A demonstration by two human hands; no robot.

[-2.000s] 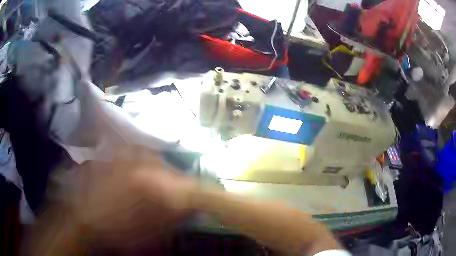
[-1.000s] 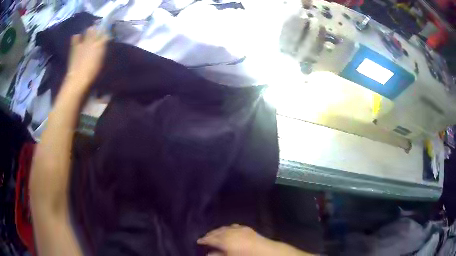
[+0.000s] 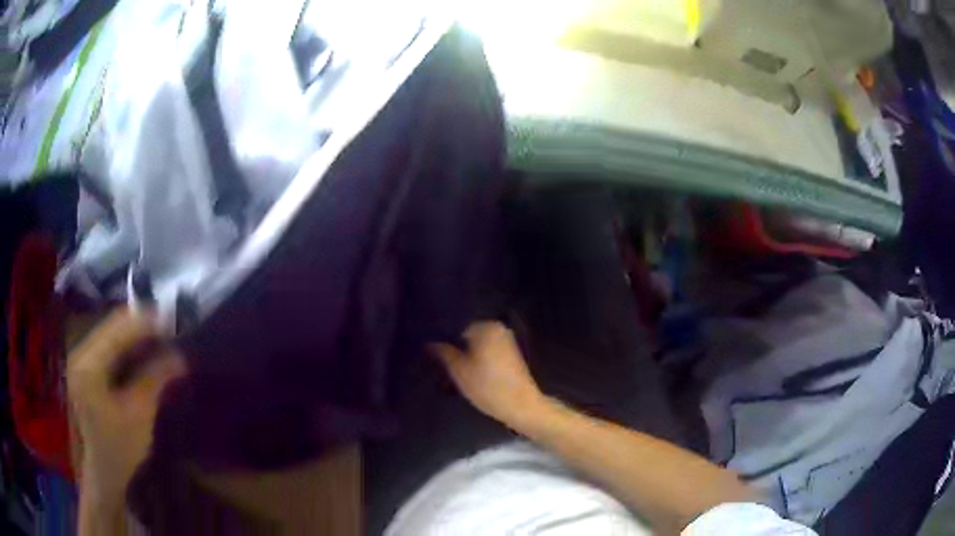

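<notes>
A dark purple cloth (image 3: 314, 283) runs from the bright needle area at the top down over the lap. A light cloth with dark bands (image 3: 157, 136) lies along its left side, with a straight white edge between them. My left hand (image 3: 126, 366) is blurred, with curled fingers at the lower left edge where both cloths meet. It appears to grip the dark cloth. My right hand (image 3: 492, 366) is at the right side of the dark cloth, its thumb and curled fingers pinching it. The fingertips are partly hidden.
The white machine table (image 3: 628, 105) with its green front edge (image 3: 691, 162) is at the upper right. Pale grey cloth with dark lines (image 3: 806, 387) lies at the lower right. A red basket (image 3: 40, 345) is at the far left. A brown board (image 3: 293, 492) shows below the dark cloth.
The view has shifted down, and the machine head has left the picture. My left hand has come down and nearer with the cloth, baring the white edge. My right hand is now on the cloth's right side.
</notes>
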